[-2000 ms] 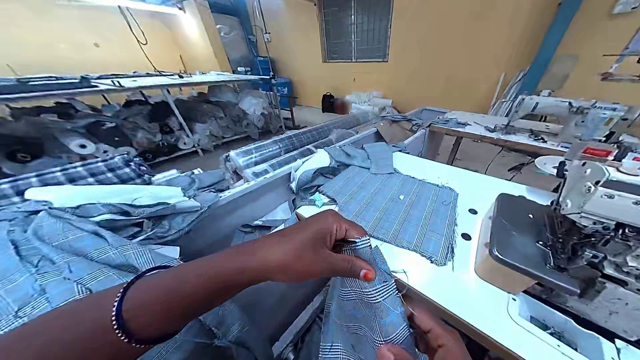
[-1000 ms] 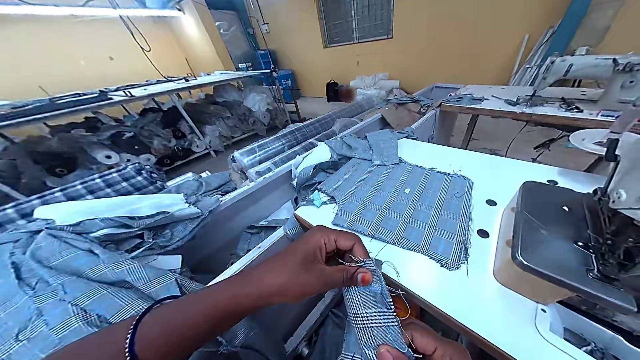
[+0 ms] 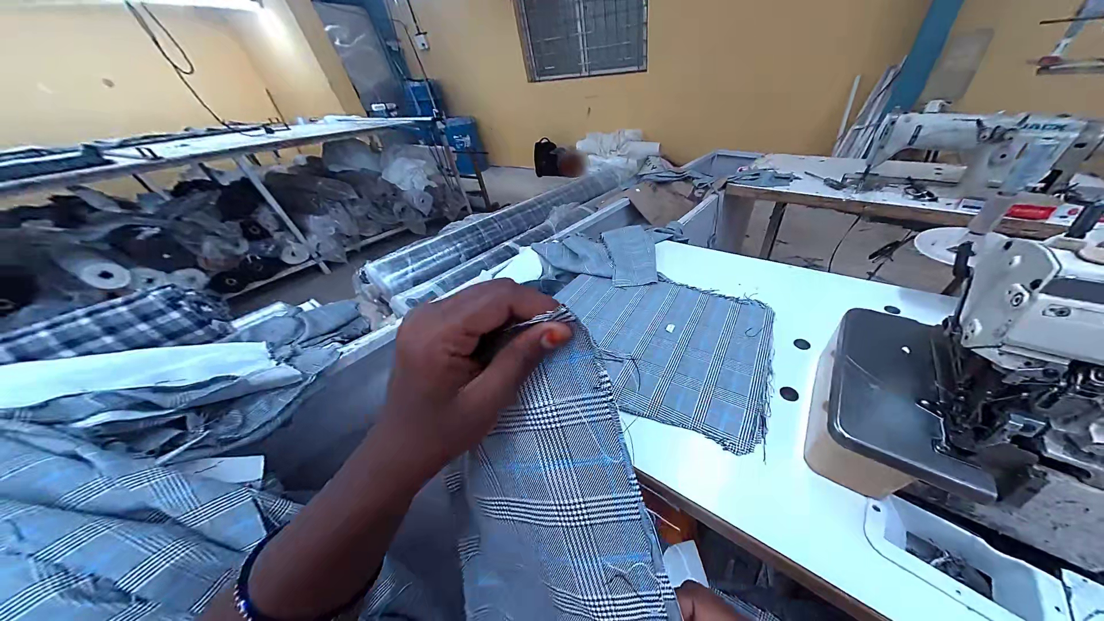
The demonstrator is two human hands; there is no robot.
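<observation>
Between thumb and fingers, my left hand (image 3: 470, 366) pinches the top corner of a grey plaid fabric piece (image 3: 552, 483), which hangs down in front of the white sewing table (image 3: 733, 492). My right hand (image 3: 703, 602) shows only in part at the bottom edge, beside the fabric's lower right edge; its fingertips are hidden. Another plaid piece (image 3: 690, 362) with frayed edges lies flat on the table, and a folded grey scrap (image 3: 631, 256) overlaps its far left corner. To the right stands an industrial sewing machine (image 3: 1018, 345).
A heap of plaid fabric (image 3: 103, 509) lies at the left. Wrapped fabric rolls (image 3: 483, 241) stretch behind the grey bin wall (image 3: 345, 431). Farther off are a rack (image 3: 285, 138) over more rolls and a second sewing machine (image 3: 957, 147) on another table.
The hands were close together at the fabric's upper part; now my left hand is higher and my right hand lower, at the frame's bottom edge. More of the fabric's length shows between them.
</observation>
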